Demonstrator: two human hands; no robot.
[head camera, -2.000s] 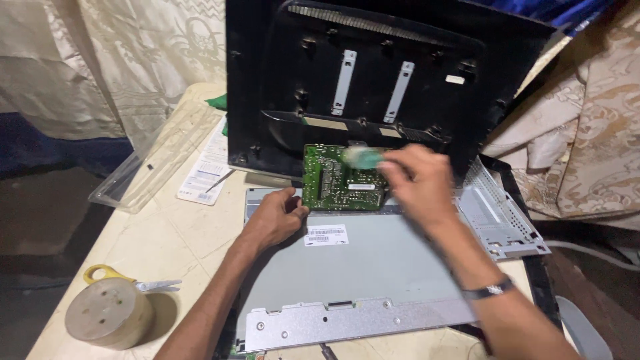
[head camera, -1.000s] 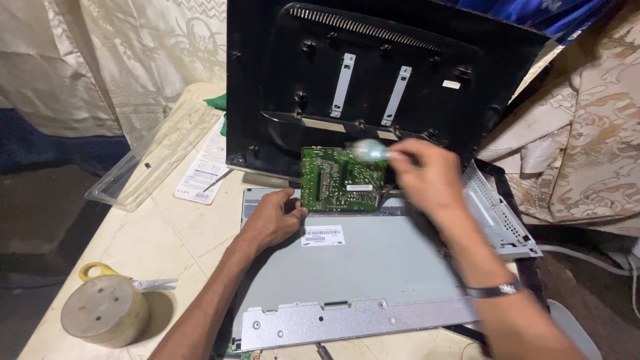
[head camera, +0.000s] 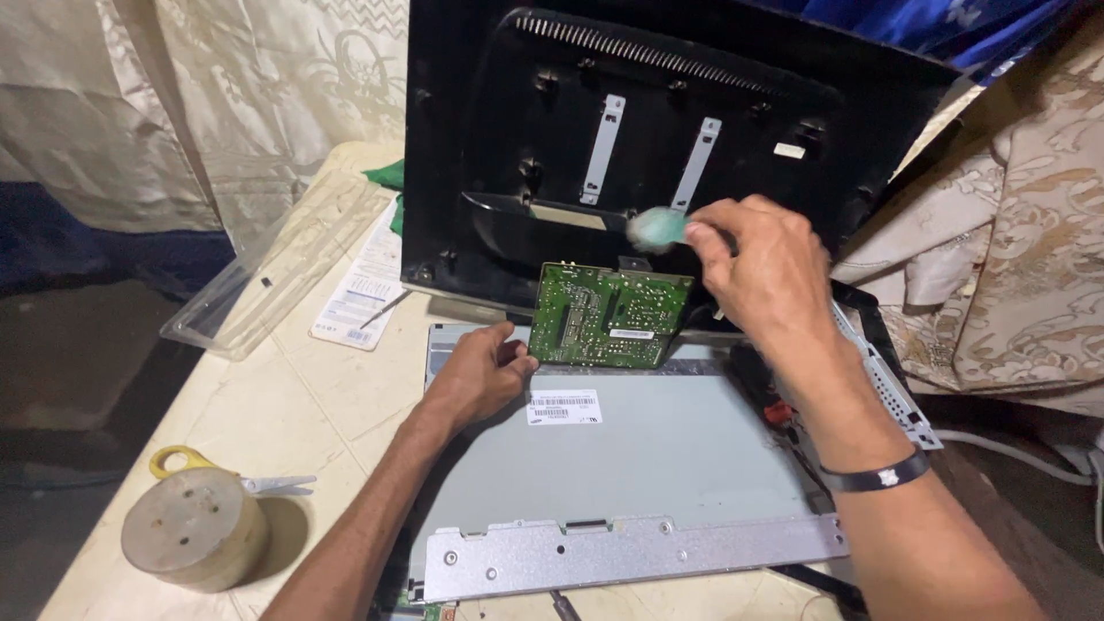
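My left hand (head camera: 483, 371) grips the lower left corner of a green circuit board (head camera: 604, 319), which stands tilted up with its soldered side toward me. My right hand (head camera: 759, 259) pinches a small brush with pale green, blurred bristles (head camera: 660, 229), held above the board's upper right edge and apart from it. Under both hands lies a grey metal-backed display panel (head camera: 638, 457) with a white label and a silver metal strip along its near edge. Behind the board a black plastic monitor back cover (head camera: 759, 172) leans upright, with two metal brackets fixed inside.
Yellow-handled scissors (head camera: 179, 457) lie behind a round translucent container (head camera: 194, 530) at the left. Farther back are a clear plastic tray (head camera: 259, 293) and a printed card (head camera: 354, 302) with a thin tool on it. A perforated metal plate (head camera: 888, 388) is beyond my right arm.
My right hand and the brush, over the face of the board two seconds ago, have moved up and away from it. My left hand still holds the board's lower left corner.
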